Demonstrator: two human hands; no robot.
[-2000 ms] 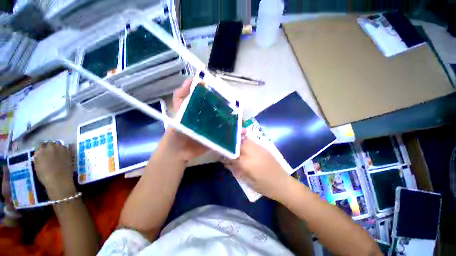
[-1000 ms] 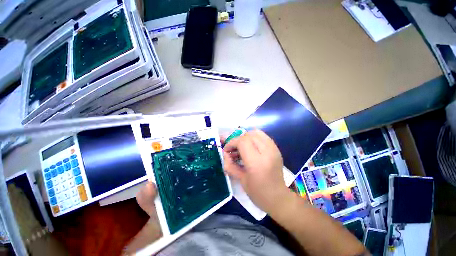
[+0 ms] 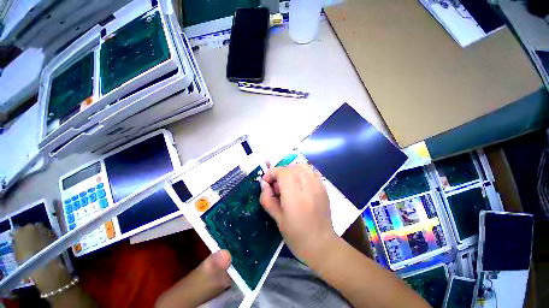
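Observation:
My left hand (image 3: 207, 275) holds a white front housing (image 3: 174, 198) by its lower edge, tilted above my lap. A green circuit board (image 3: 241, 222) sits in one half; the open window half reaches to the lower left. My right hand (image 3: 301, 207) is over the board's upper right edge, with thumb and forefinger pinched together there; whether they grip something tiny cannot be told. A dark glossy writing panel (image 3: 355, 153) with a white section lies to the right, partly behind my right hand.
Stacked housings (image 3: 132, 108) stand at left, above an assembled calculator-tablet (image 3: 87, 204). Another person's hand (image 3: 39, 252) is at far left. A phone (image 3: 248, 45), a thin silver-dark stick (image 3: 272, 90) and a white bottle (image 3: 304, 21) lie beyond. Cardboard (image 3: 433, 72) and a parts carton (image 3: 508, 192) are at right.
The housing has turned and its window half now slants down to the left. My right hand has moved from beside the board's edge to over its upper right part.

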